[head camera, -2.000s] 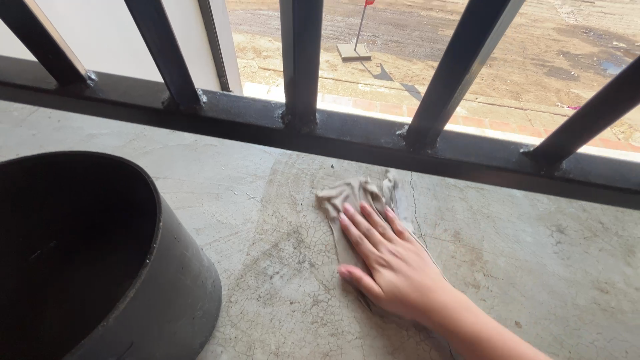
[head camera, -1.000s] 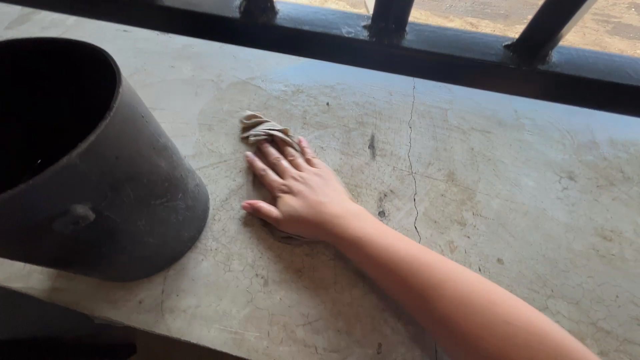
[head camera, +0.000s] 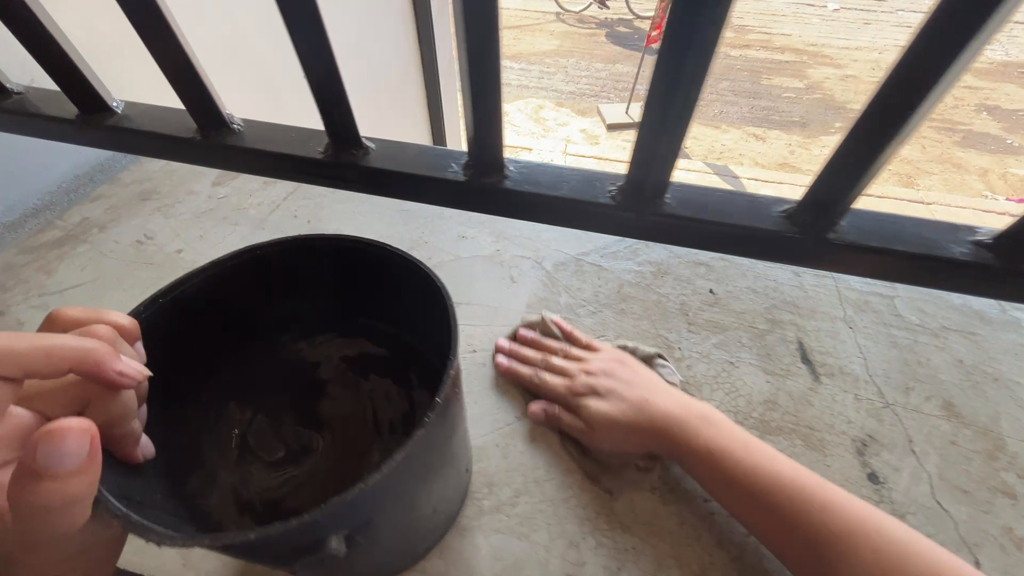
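Note:
My right hand (head camera: 588, 388) lies flat with fingers a little apart on a grey-beige cloth (head camera: 648, 356), pressing it on a cracked concrete surface (head camera: 752, 448) just right of a black bucket (head camera: 416, 496). Parts of the cloth show past the fingertips and below the palm. At the left edge, my left hand (head camera: 76, 400) is at the bucket's left rim with curled fingers; whether it grips the rim is not clear. Dark water (head camera: 296, 432) with ripples stands inside the bucket, which looks slightly tilted.
A black metal railing (head camera: 560, 192) with slanting bars runs across behind the bucket and cloth. Beyond it are a pale panel (head camera: 360, 64), sandy ground, a small stand (head camera: 620, 116) with a red flag and part of a bicycle (head camera: 604, 6). A long crack crosses the concrete at right.
My left hand has come into view at the bucket's rim. My right hand and the cloth have moved closer to the bucket. The view has shifted, showing more of the railing.

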